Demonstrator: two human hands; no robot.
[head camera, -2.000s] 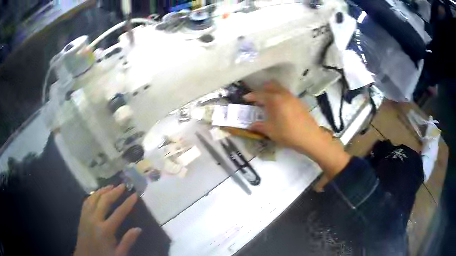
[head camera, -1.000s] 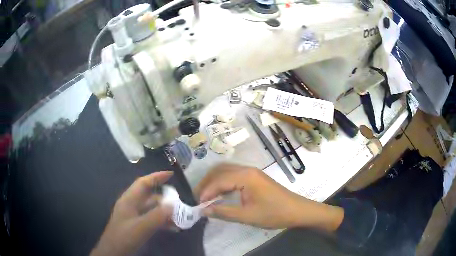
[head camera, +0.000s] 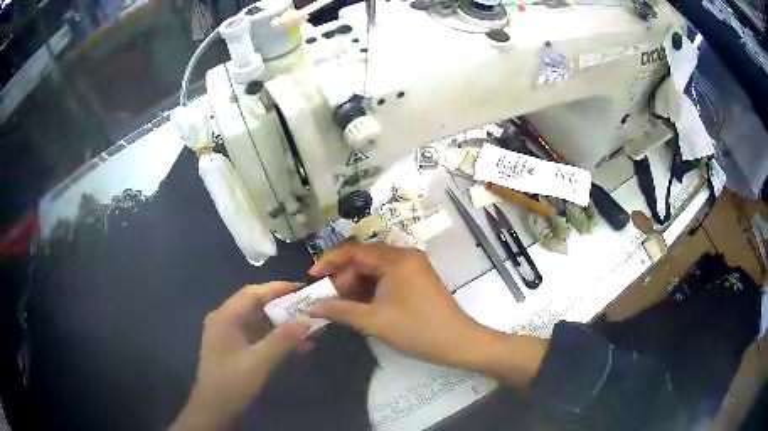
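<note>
My left hand (head camera: 248, 341) and my right hand (head camera: 404, 307) hold a small white printed care label (head camera: 301, 305) between fingertips and thumbs, just in front of the machine head. The black garment piece (head camera: 143, 311) lies flat on the table under and left of the label, with pale lace edging (head camera: 126, 202) at its far left. The needle and presser foot area is partly hidden behind my right fingers. The off-white lockstitch machine (head camera: 455, 84) stands behind my hands.
A longer white care label strip (head camera: 532, 174) lies under the machine arm. Tweezers (head camera: 486, 244) and black thread snips (head camera: 514, 248) lie right of my right hand. Small cream labels (head camera: 402, 210) lie beside the needle. A black-handled screwdriver (head camera: 608, 206) lies farther right. Dark pieces (head camera: 699, 311) lie in the cardboard box.
My right hand has come from the label strip under the arm to the front of the needle. Both hands now hold the label, which has been turned flatter. The view has shifted left.
</note>
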